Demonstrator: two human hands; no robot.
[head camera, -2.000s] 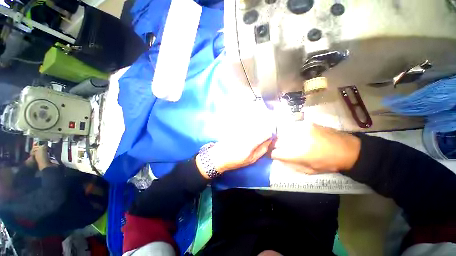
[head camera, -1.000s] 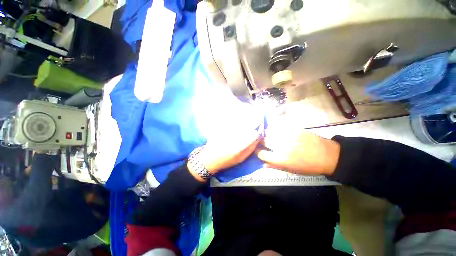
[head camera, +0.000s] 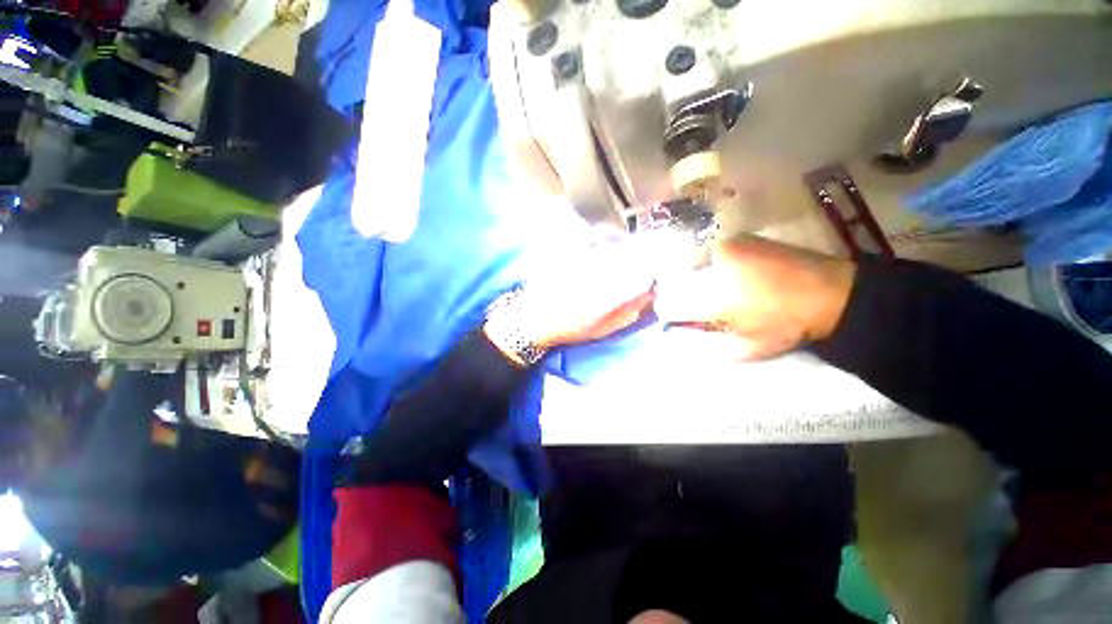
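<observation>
A bright blue garment piece (head camera: 415, 305) lies spread on the table left of the sewing machine head (head camera: 829, 85), part of it hanging over the front edge. My left hand (head camera: 585, 299) and my right hand (head camera: 762, 299) meet close below the needle area, with fingers together on the cloth's edge. Glare hides the fingertips, the needle and the presser foot. A cream knurled knob (head camera: 696, 170) sits just above. Dark red thread snips (head camera: 850, 213) lie right of the needle, partly behind my right hand.
A long white lamp (head camera: 399, 122) hangs over the cloth. Light blue strands (head camera: 1018, 177) and a round dark part (head camera: 1085, 293) are at the far right. Another machine (head camera: 159, 305) and a person in dark clothes (head camera: 171, 475) are at left. A blue bin (head camera: 320, 524) stands below.
Both hands have moved up, closer to the needle area, and my right hand now partly covers the snips. Some blue cloth now hangs over the table's front edge. The camera view has shifted slightly.
</observation>
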